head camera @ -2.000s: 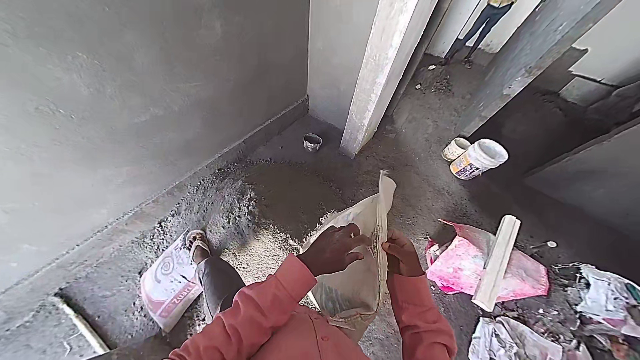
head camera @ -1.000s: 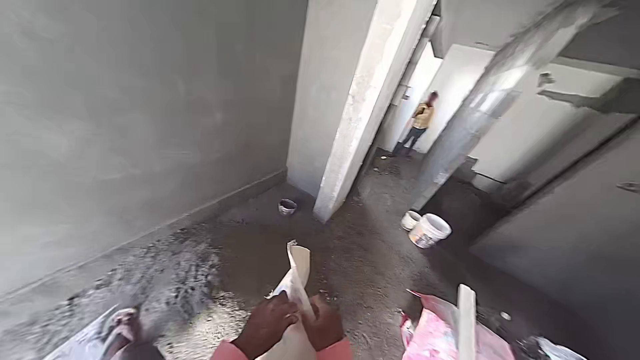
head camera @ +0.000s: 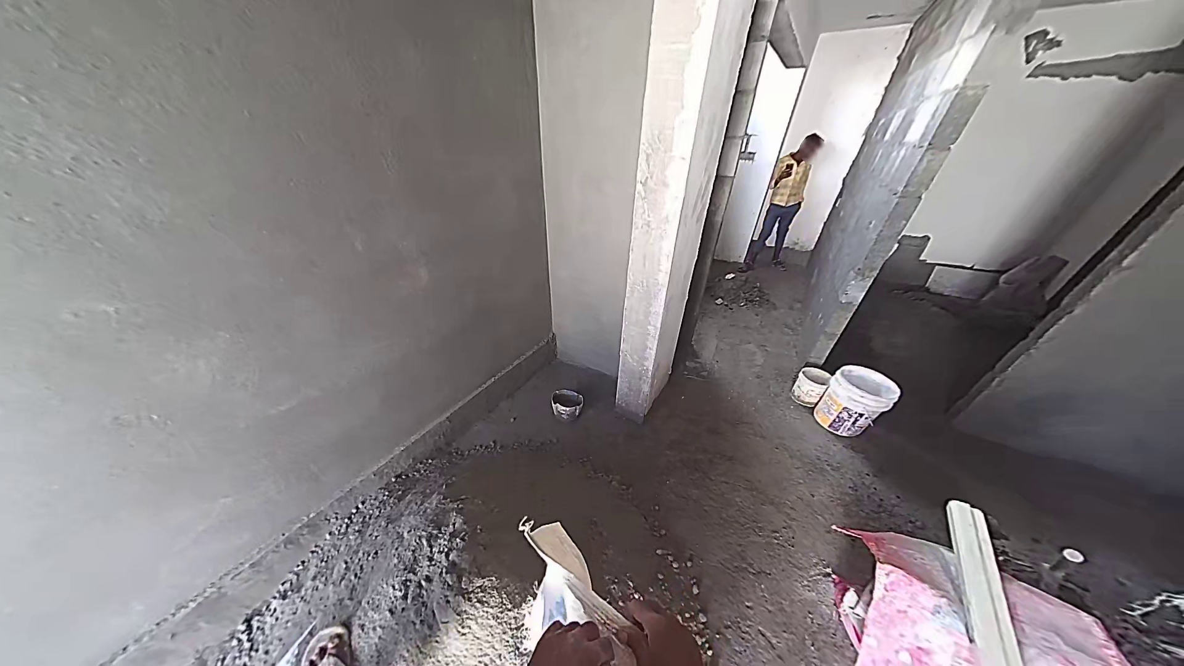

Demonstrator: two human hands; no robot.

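At the bottom edge of the head view, my left hand [head camera: 575,645] is closed on the folded top of a white woven sack [head camera: 561,592]. Close against it on the right, my right hand [head camera: 661,634] grips the same sack edge. A beige flap of the sack sticks up beyond my hands, with a loose thread at its tip. The body of the sack lies below the view. Dark damp material and pale powder [head camera: 495,620] cover the floor around the sack. My foot in a sandal [head camera: 328,646] shows at the lower left.
A small bowl [head camera: 567,404] stands near the pillar base [head camera: 638,388]. A white bucket [head camera: 857,400] and smaller tub [head camera: 810,387] stand right. Lower right, a pale strip [head camera: 982,583] lies across a pink sack [head camera: 911,610]. A person [head camera: 788,199] stands by the far doorway.
The view has tilted up strongly, bringing the whole standing person into sight. My hands, lately apart on the sack's edge, are now close together on it.
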